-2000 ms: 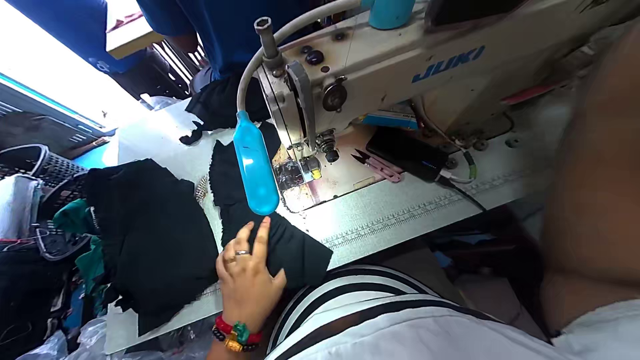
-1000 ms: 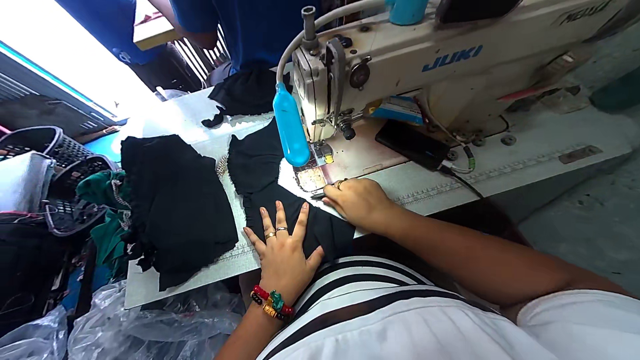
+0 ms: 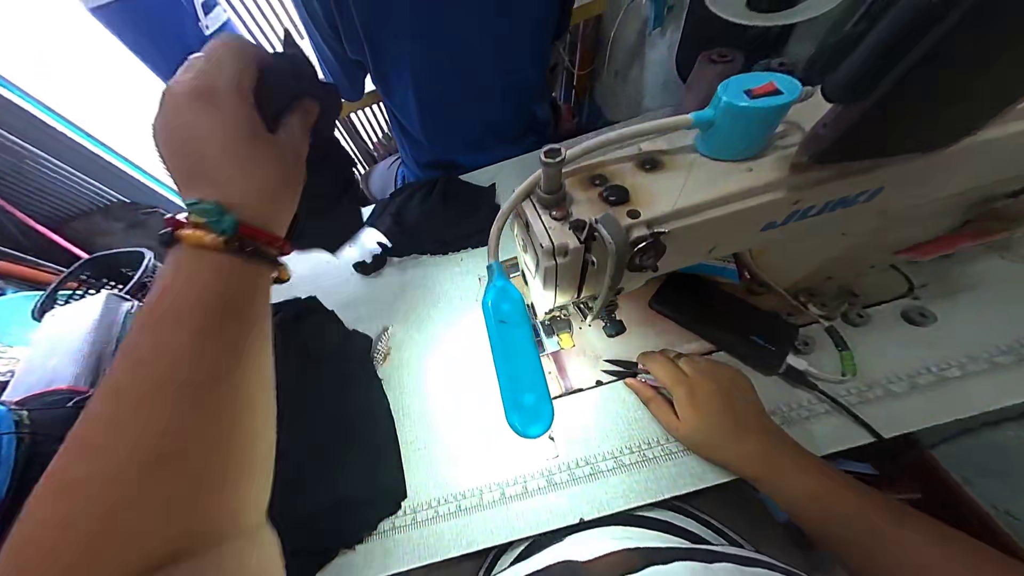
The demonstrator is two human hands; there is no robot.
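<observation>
My left hand [image 3: 232, 136] is raised at the upper left, shut on a piece of black fabric [image 3: 324, 180] that hangs beside the wrist. Low over the table, my right hand [image 3: 696, 400] holds small thread snips [image 3: 624, 370], blades pointing left toward the needle area of the Juki sewing machine [image 3: 560, 248]. A blue lamp [image 3: 520, 360] on a bendable neck hangs in front of the machine's head. Black fabric [image 3: 332, 432] lies on the left part of the table, partly behind my left forearm. Another black piece [image 3: 440, 214] rests at the far edge.
A black power bank [image 3: 720, 320] with a cable lies right of the needle area. A printed measuring scale [image 3: 560, 478] runs along the table's near edge. A person in blue [image 3: 472, 88] is beyond the table. A black plastic basket [image 3: 104, 276] stands at the left.
My left hand has lifted from the table to the upper left with black fabric. The black piece under the lamp has left that spot. My right hand now shows the snips, which lay by the machine earlier.
</observation>
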